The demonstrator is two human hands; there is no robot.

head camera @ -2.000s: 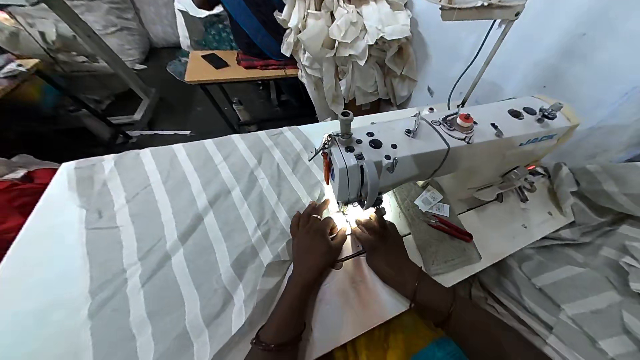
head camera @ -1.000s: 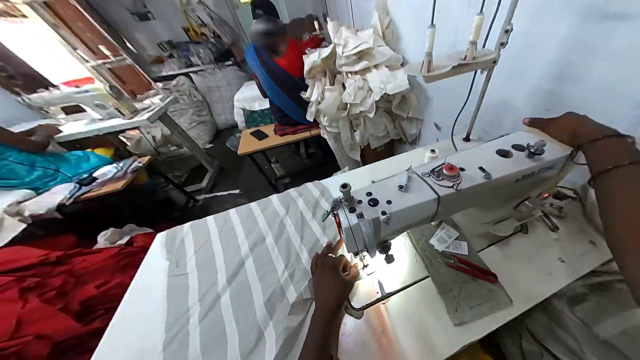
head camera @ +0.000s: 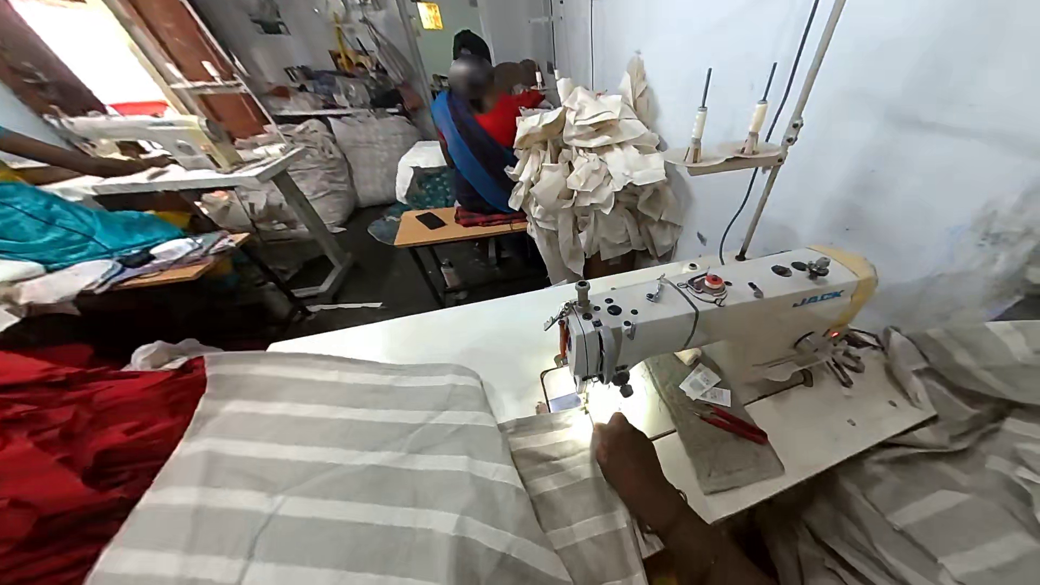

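Observation:
Grey-and-white striped fabric (head camera: pixel 366 455) covers the left front of the sewing table, with a narrower part reaching the needle area. My right hand (head camera: pixel 624 447) is just in front of the presser foot of a white Jack industrial sewing machine (head camera: pixel 699 313), its fingers closed on the fabric's right edge under the bright lamp. My left hand is not visible. On the machine bed, right of the needle, a grey cloth pad (head camera: pixel 723 459) carries red-handled snips (head camera: pixel 735 424) and small white printed labels (head camera: pixel 700 380).
Red fabric (head camera: pixel 89 455) lies at the left. More striped fabric (head camera: pixel 934 496) is heaped at the right. A thread stand (head camera: pixel 723 158) rises behind the machine, near hanging cream cloth pieces (head camera: pixel 597 154). One person (head camera: pixel 479 130) sits beyond; another person's arm (head camera: pixel 89 161) is at a machine further left.
My right hand has come from the machine's handwheel end to the fabric by the needle. My left hand has left the needle area and gone out of sight. The striped fabric lies differently, its left part nearer me.

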